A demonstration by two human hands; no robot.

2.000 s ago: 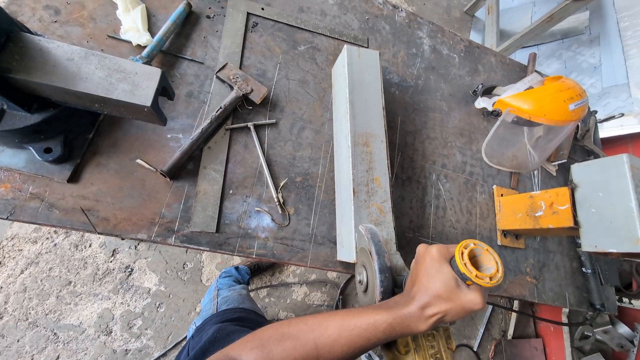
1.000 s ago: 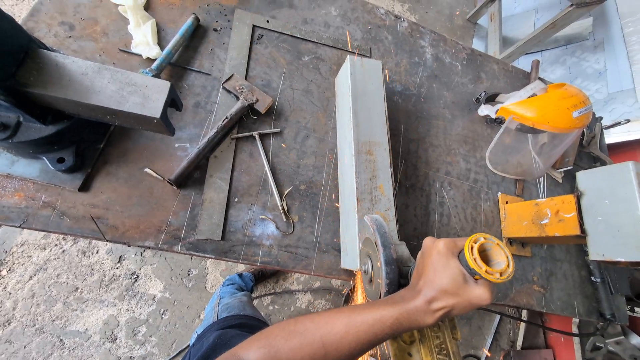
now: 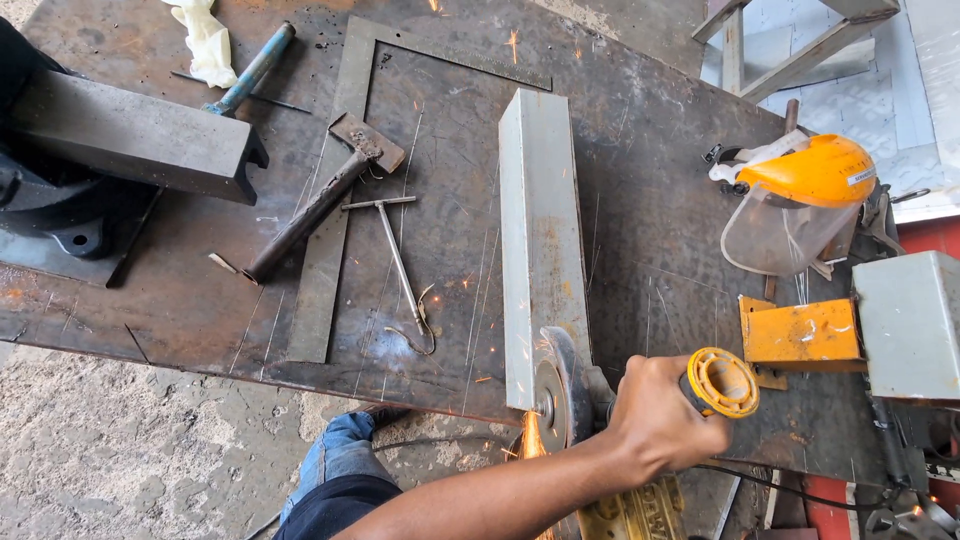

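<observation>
My left hand (image 3: 664, 412) is closed around the side handle (image 3: 724, 382) of a yellow angle grinder (image 3: 637, 506). The grinder's disc (image 3: 551, 397), under its metal guard, meets the near end of a grey steel square tube (image 3: 551, 225), and orange sparks (image 3: 532, 439) spray down from there. The tube lies on the steel table (image 3: 660, 247), pointing away from me. My right hand is out of view, and the lower part of the grinder is cut off by the frame's bottom edge.
Left of the tube lie a chipping-type hammer (image 3: 307, 210), a T-handled rod (image 3: 397, 259) and a steel framing square (image 3: 322, 300). A bench vise (image 3: 127, 135) stands far left. At right are a face shield (image 3: 810, 172), an orange steel bracket (image 3: 802, 330) and a grey box section (image 3: 907, 322).
Sparks now fly from the disc at the tube's near end and scatter over the table; two seconds ago none showed. My left hand keeps its hold on the side handle.
</observation>
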